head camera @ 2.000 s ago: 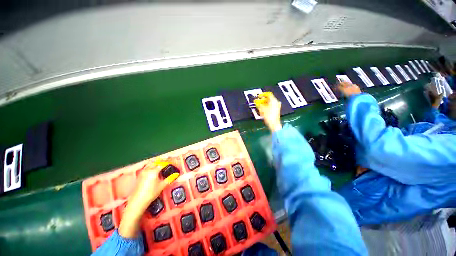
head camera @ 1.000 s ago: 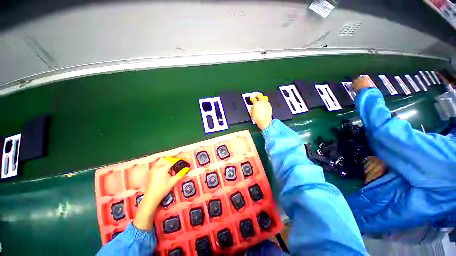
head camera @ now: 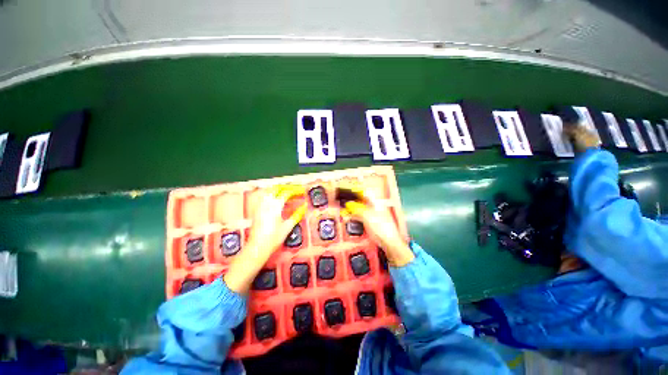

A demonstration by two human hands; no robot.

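Black rounded-square watch heads (head camera: 326, 268) sit in the pockets of a red-orange tray (head camera: 212, 211) at the bench edge in front of me. My left hand (head camera: 269, 227), with yellow finger cots, is over the tray's upper middle. Its fingertips are bent down at the top row, and whether a watch head is between them is hidden. My right hand (head camera: 377, 221) is at the top row to the right, its yellow-capped fingers closed around a dark watch head (head camera: 347, 195). One watch head in the top row shows between my hands.
Boxes with white inserts (head camera: 316, 136) and black lids (head camera: 351, 130) lie along the green belt (head camera: 183, 110). At the right, a neighbouring worker's hand (head camera: 582, 136) is at a box. A tangled black heap (head camera: 538, 220) lies on the bench before that worker.
My right hand has come back from a box on the belt to the tray's top row. My left hand stays over the tray. The view has turned to the right.
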